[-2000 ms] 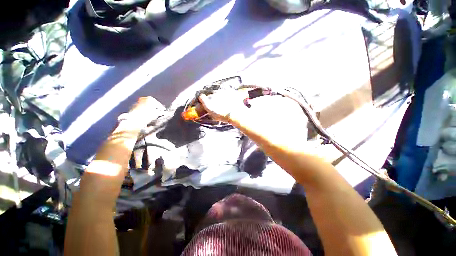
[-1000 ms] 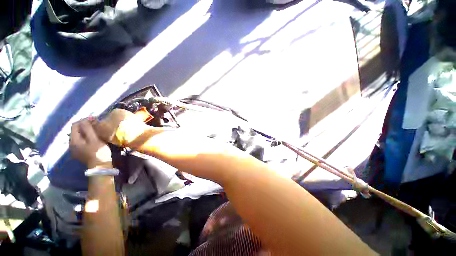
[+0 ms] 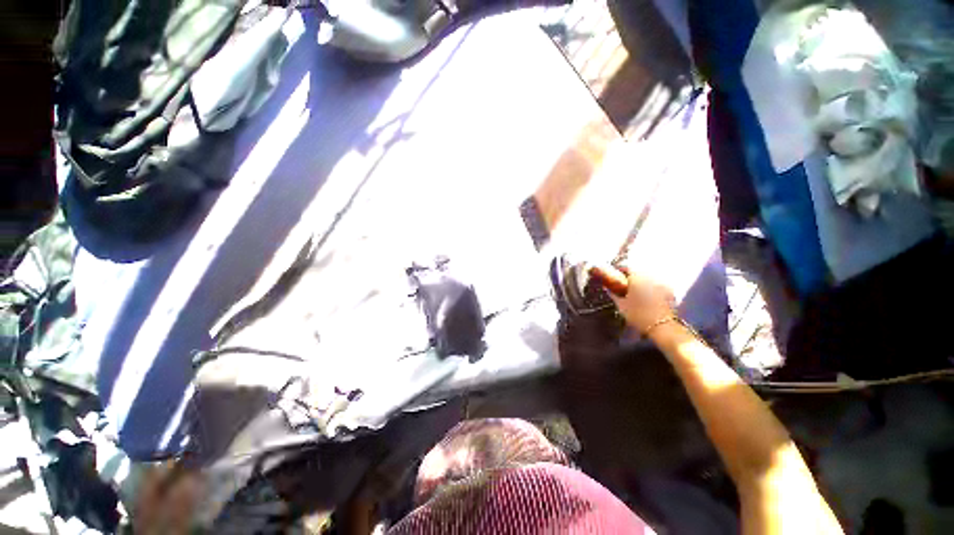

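My right hand (image 3: 643,303) is closed around the handle of the electric iron (image 3: 575,284), at the right part of the pressing table near its front edge. The iron is partly hidden by my fingers. A pale garment panel (image 3: 366,366) lies along the front of the table, with a wrinkled, uneven near edge. A small dark grey piece, maybe a pocket piece (image 3: 452,313), lies on it, left of the iron. A blurred brown shape at the lower left may be my left hand (image 3: 169,496), but it is too unclear to tell.
Dark grey-green garments (image 3: 146,136) are heaped at the upper left. A blue-edged surface (image 3: 790,219) at right bears a white cloth bundle (image 3: 863,115). The iron cord (image 3: 868,382) runs to the right edge. Striped shadows cross the table cover (image 3: 471,136).
My right hand has carried the iron from the left of the work to the table's right side. My left hand has left the cloth. The view has turned, showing more of the right surface.
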